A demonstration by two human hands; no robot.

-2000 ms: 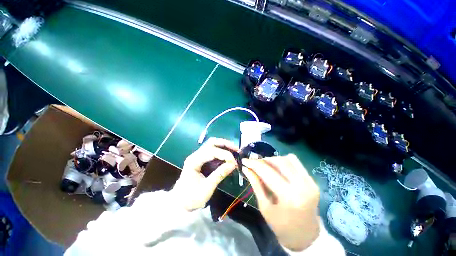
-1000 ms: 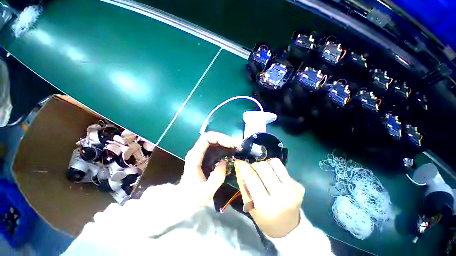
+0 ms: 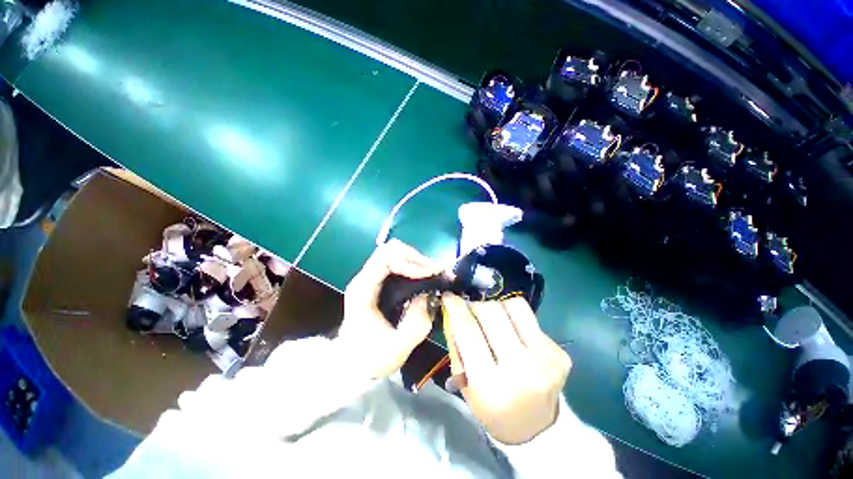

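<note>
A camera housing with a white bracket [image 3: 482, 223] and a round black open body [image 3: 517, 268] lies on the green bench in front of me. Its white tail cable [image 3: 426, 186] curves out to the left. My left hand [image 3: 385, 309] holds a dark camera head module [image 3: 402, 292] at the left of the housing. My right hand [image 3: 505, 365] is against the near side of the housing, its fingertips pinching at the wires close to the module. Red and orange wires [image 3: 431, 372] hang below. The fingertips' exact grip is partly hidden.
Rows of black head modules [image 3: 643, 170] stand at the far right. A tangled whitish heap [image 3: 669, 370] lies right of my hands. Another housing [image 3: 816, 354] is at the right edge. A cardboard box [image 3: 89, 309] of housings is below left. A metal rail [image 3: 360, 51] runs behind.
The view has shifted slightly. My right hand has moved from above the module down beside the housing, uncovering more of the black body. My left hand has kept hold of the module.
</note>
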